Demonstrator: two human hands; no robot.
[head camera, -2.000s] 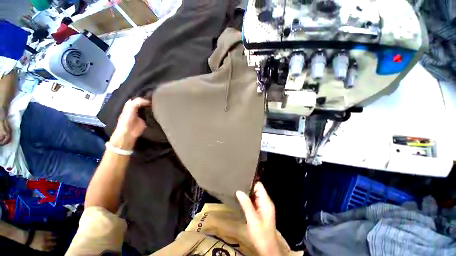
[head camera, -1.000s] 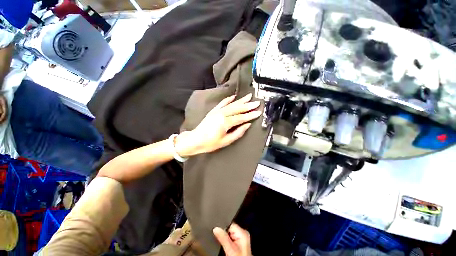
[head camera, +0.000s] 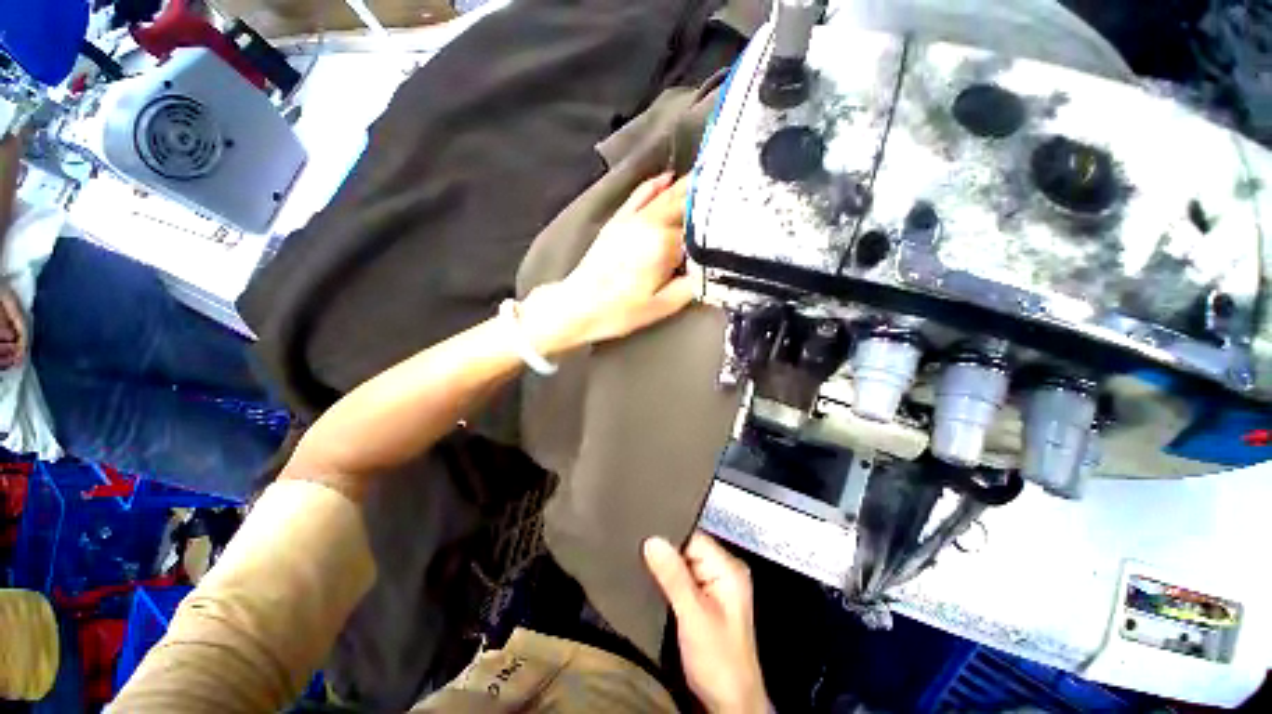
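A brown cloth panel (head camera: 635, 405) runs from the needle area of the overlock machine (head camera: 963, 181) down towards my body. My left hand (head camera: 614, 272) lies on the panel beside the left end of the machine head, fingers spread and partly hidden at the head's edge. My right hand (head camera: 707, 600) pinches the panel's right edge lower down, between thumb and fingers. A larger dark brown garment (head camera: 405, 237) spreads over the table to the left and hangs down. The presser foot is hidden.
A white sewing machine head (head camera: 209, 137) stands at the upper left, near a person in blue jeans (head camera: 133, 377). A small tool tray (head camera: 1179, 614) sits at right. Blue crates (head camera: 977, 679) are below the table.
Over two seconds, my left hand has gone from the panel's left edge to beside the machine head. Since one second ago it has slid slightly upward, and my right hand has moved up the panel's edge.
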